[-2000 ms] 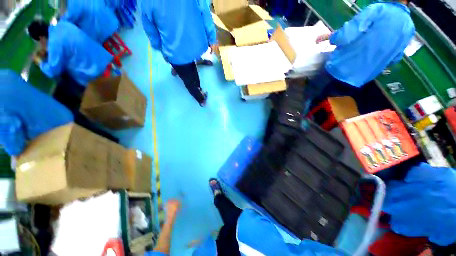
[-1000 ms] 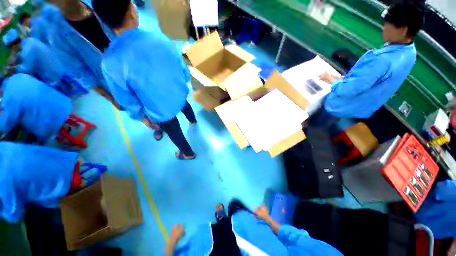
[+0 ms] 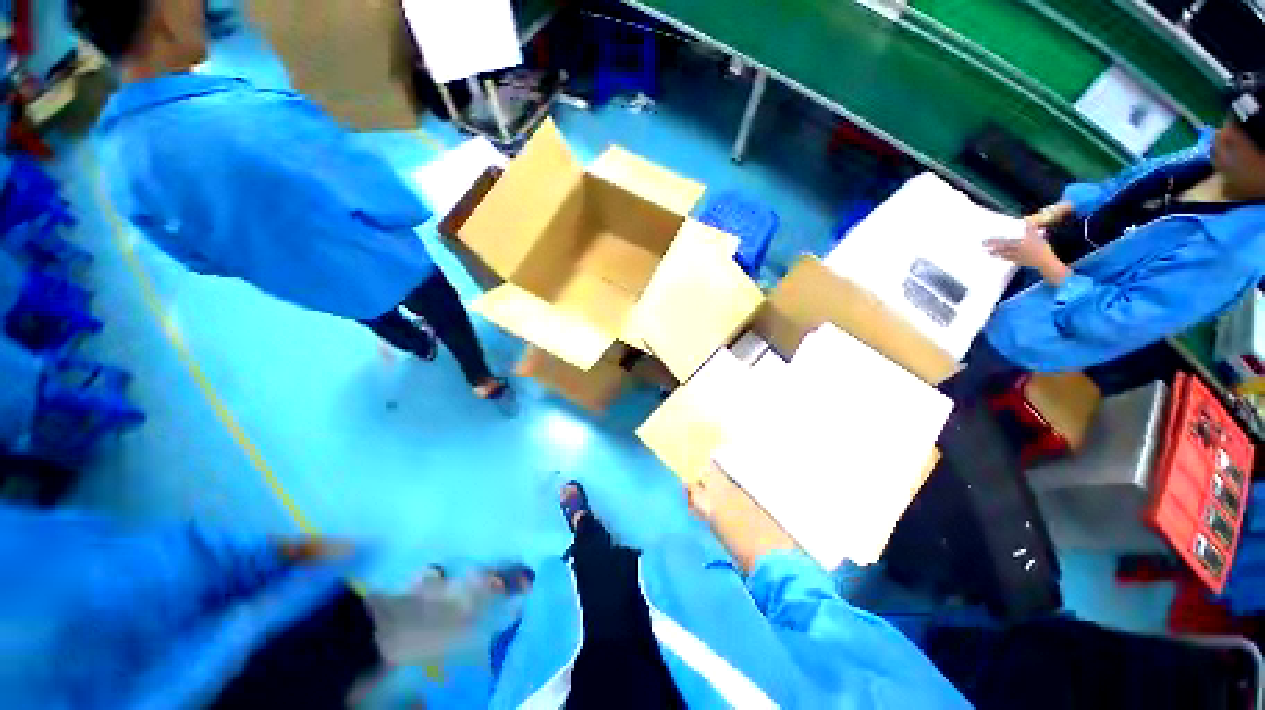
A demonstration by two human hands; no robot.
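Observation:
White sheets point(image 3: 839, 423) lie overlapping on an open brown carton point(image 3: 676, 433) in front of me, a little to the right. My right hand point(image 3: 726, 508) is at the near left edge of the sheets, over the carton's rim. Its fingers are blurred, and I cannot tell if they grip anything. My left hand is not visible; only the blue smock shows at the bottom edge. A second open carton point(image 3: 599, 271), empty inside, stands just beyond.
A person point(image 3: 1138, 264) at right touches a wrapped white block point(image 3: 923, 264). Another person point(image 3: 264, 194) stands at left; a blurred blue sleeve point(image 3: 125, 596) is lower left. Black trays point(image 3: 985, 520), a red tray point(image 3: 1204, 479) and a blue stool point(image 3: 739, 229) are near. A green bench point(image 3: 832, 83) runs behind.
The cartons and sheets are now closer to me. My right hand has moved from beside the blue base to the sheets' edge. My left hand has left view. The standing person has shifted left.

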